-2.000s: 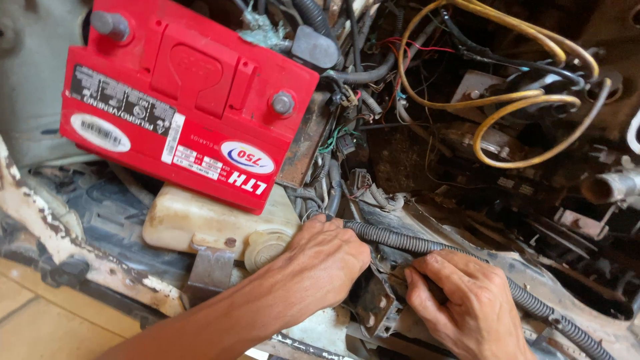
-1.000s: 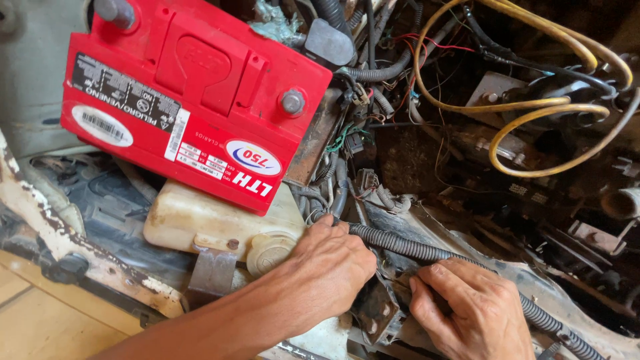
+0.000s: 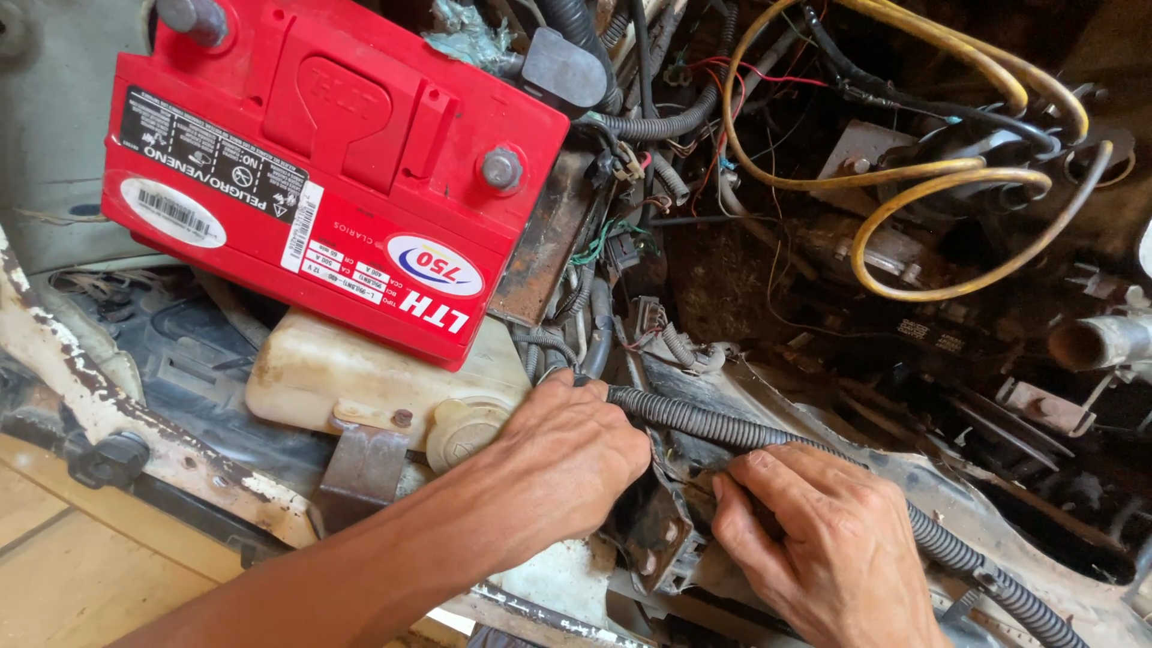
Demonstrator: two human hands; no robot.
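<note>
A black corrugated wire loom runs from mid-view down to the lower right, along the car's front panel. My left hand is closed at the loom's upper left end, its fingertips pinching there beside the reservoir cap. On the loom's middle stretch rests my right hand, fingers curled round it, the thumb below it. What lies under both sets of fingers is hidden. A red car battery sits tilted at the upper left, over a yellowed plastic reservoir.
Yellow tubing loops over the dark engine bay at the upper right. Loose wires and a connector crowd the centre. A metal bracket stands by the reservoir, and a chipped body rail crosses the lower left. A metal pipe end juts in at the right.
</note>
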